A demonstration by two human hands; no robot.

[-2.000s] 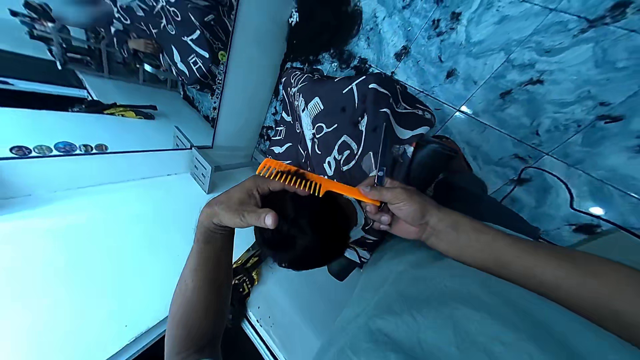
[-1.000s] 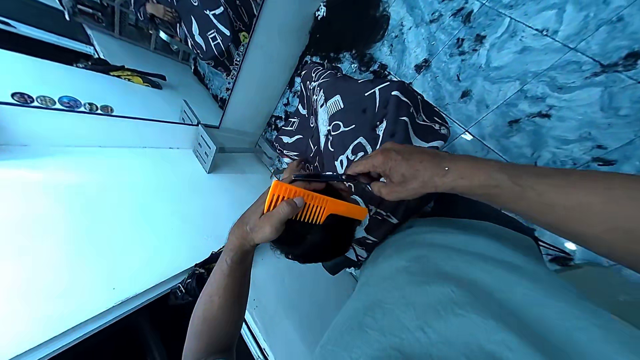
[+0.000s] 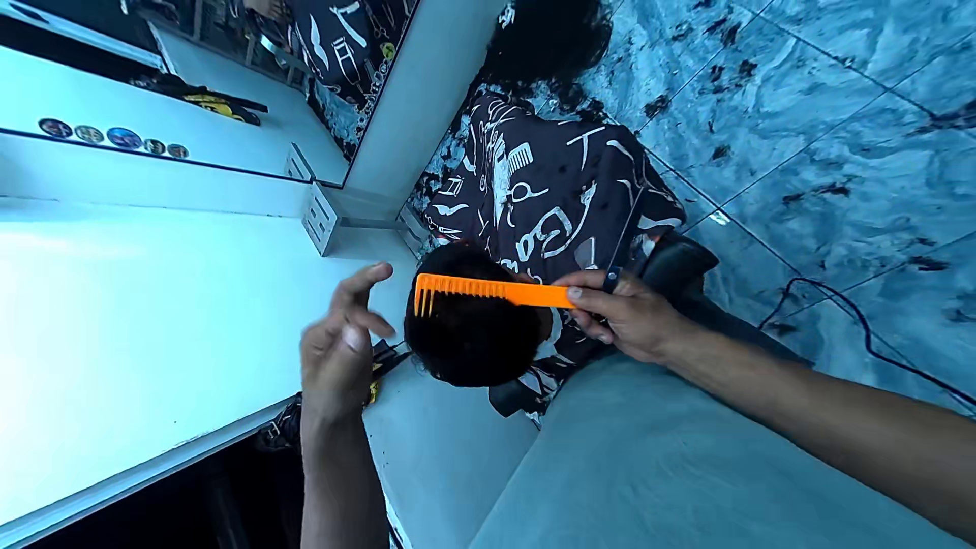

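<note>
My right hand (image 3: 629,309) holds an orange plastic comb (image 3: 545,295) by its handle, with a pair of scissors (image 3: 612,276) also in its fingers, blades pointing up over the cape. The comb's teeth lie on the dark hair of a seated person's head (image 3: 476,347). A dark barber's cape (image 3: 557,183) printed with white comb and scissors shapes covers that person. To the left of the head, my left hand (image 3: 343,343) is raised with its fingers apart and nothing in them; it is slightly blurred.
A white counter (image 3: 152,328) runs along the left, below a wall mirror (image 3: 252,84). A slotted metal bracket (image 3: 320,219) stands at the counter's corner. Cut hair (image 3: 549,38) lies on the blue marbled tile floor (image 3: 823,152), where a dark cable (image 3: 865,328) curves at the right.
The orange comb, in my left hand one second ago, is now in my right hand with the scissors. My left hand has let go and moved left, off the head.
</note>
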